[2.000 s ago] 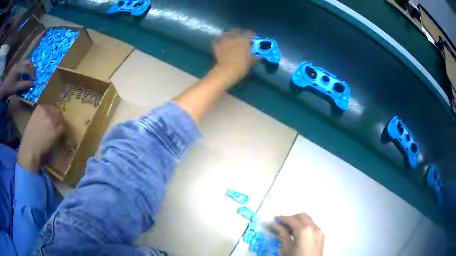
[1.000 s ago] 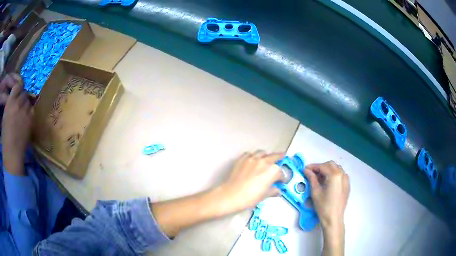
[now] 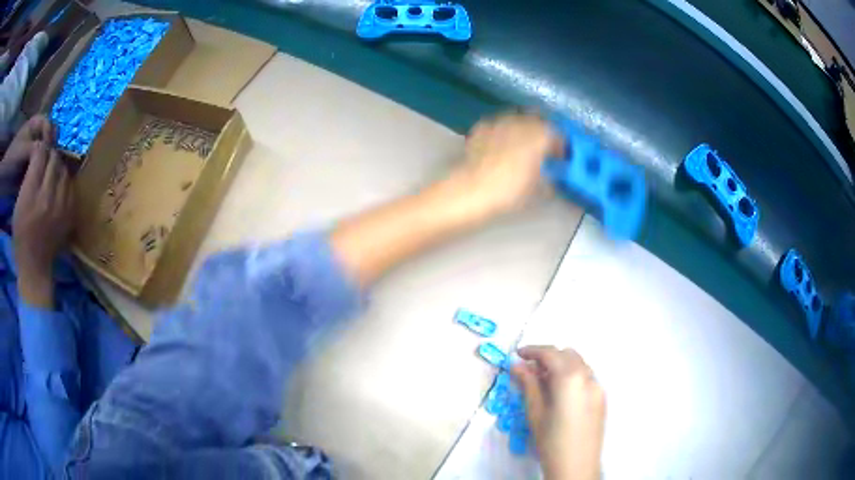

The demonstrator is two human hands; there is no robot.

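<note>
My left hand (image 3: 511, 159) is blurred and grips the left end of a blue controller shell (image 3: 600, 178) at the near edge of the green belt. My right hand (image 3: 562, 403) is low in the view, with its fingertips at a small pile of blue clips (image 3: 508, 408) on the white board. Whether its fingers hold a clip cannot be told. Two more blue clips, one of them a loose clip (image 3: 475, 322), lie at the upper left of the pile.
The green belt (image 3: 581, 75) carries several other shells, one a far shell (image 3: 415, 21). At left stand an open cardboard box (image 3: 192, 211) with small brownish bits and a box of small blue parts (image 3: 108, 80). A neighbour's hands (image 3: 42, 187) are beside them.
My left hand has moved the shell from the white board up to the belt. My right hand has moved down-left to the clips. A clip now lies near the pile instead of farther left.
</note>
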